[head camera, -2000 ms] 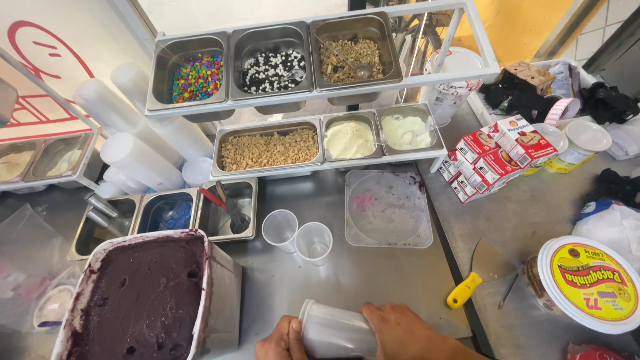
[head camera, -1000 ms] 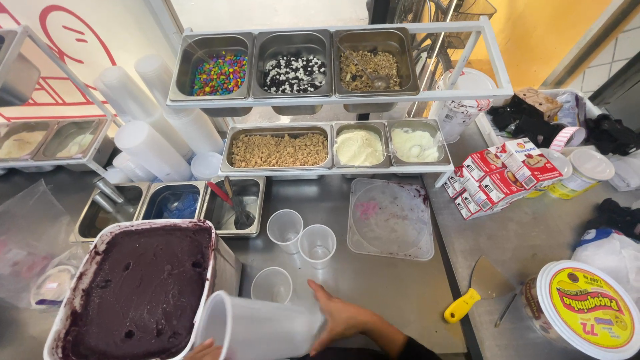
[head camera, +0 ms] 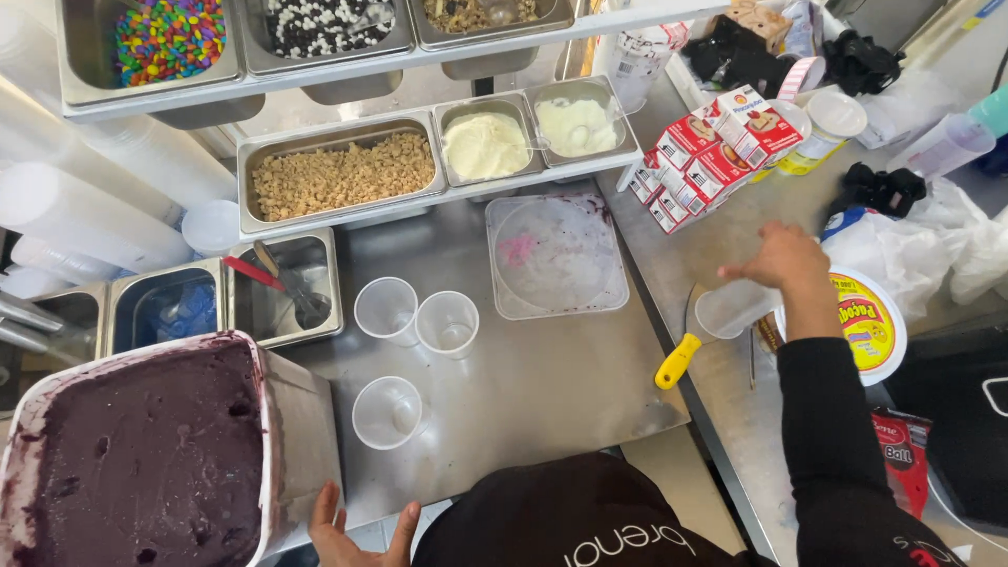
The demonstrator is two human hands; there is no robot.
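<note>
My left hand [head camera: 358, 531] is at the bottom edge beside the white tub [head camera: 303, 441] of dark purple frozen mass, its fingers apart and holding nothing. My right hand [head camera: 787, 260] reaches over the right counter with thumb and fingers spread. Just below its palm is a translucent plastic cup [head camera: 736, 307], tilted; whether it is one cup or a nested stack is unclear, and the hand partly hides it. On the steel counter stand a clear cup [head camera: 386, 311], another touching or close beside it [head camera: 447, 324], and a third nearer me [head camera: 387, 413].
A yellow-handled spatula [head camera: 679, 362] lies by the counter seam. Behind are a plastic lid [head camera: 557, 256], red-and-white cartons [head camera: 713, 157] and a rack with a pan of crumbled topping [head camera: 342, 177]. A steel pan with utensils [head camera: 283, 287] adjoins the tub. A yellow-labelled tub [head camera: 870, 327] stands right.
Both hands were near the front of the steel counter around clear cups. My right hand has moved to the right counter; my left is empty. The third cup was not standing there two seconds ago.
</note>
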